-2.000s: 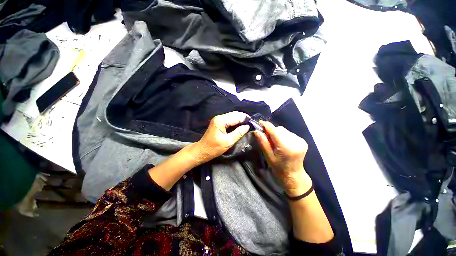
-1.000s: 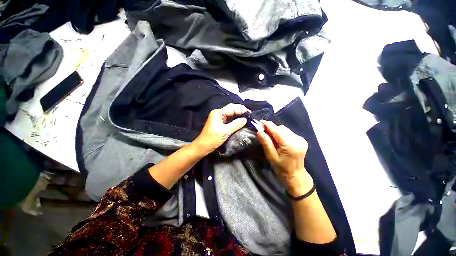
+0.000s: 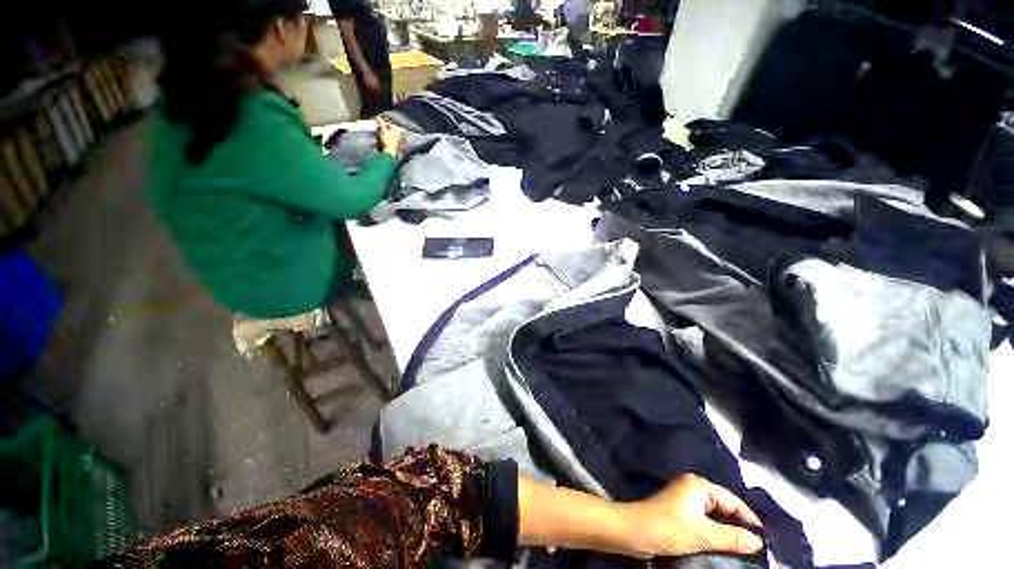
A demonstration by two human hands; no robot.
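Note:
The denim jacket lies in front of me, black face up in the middle and pale grey inside showing at the left. My left hand is at the lower edge of the picture, thumb and fingertips pinched on the jacket's dark edge; the tips are partly cut off by the picture's edge. My right hand is out of the picture, and so is any tool in it.
A phone lies on the white table. A person in green sits on a wooden stool at the left, handling grey denim. Heaped jackets lie at the right. A green crate stands at lower left.
The view has swung up and to the left, bringing in the seated person and the workshop. My left hand now sits at the bottom edge; my right hand has left the picture.

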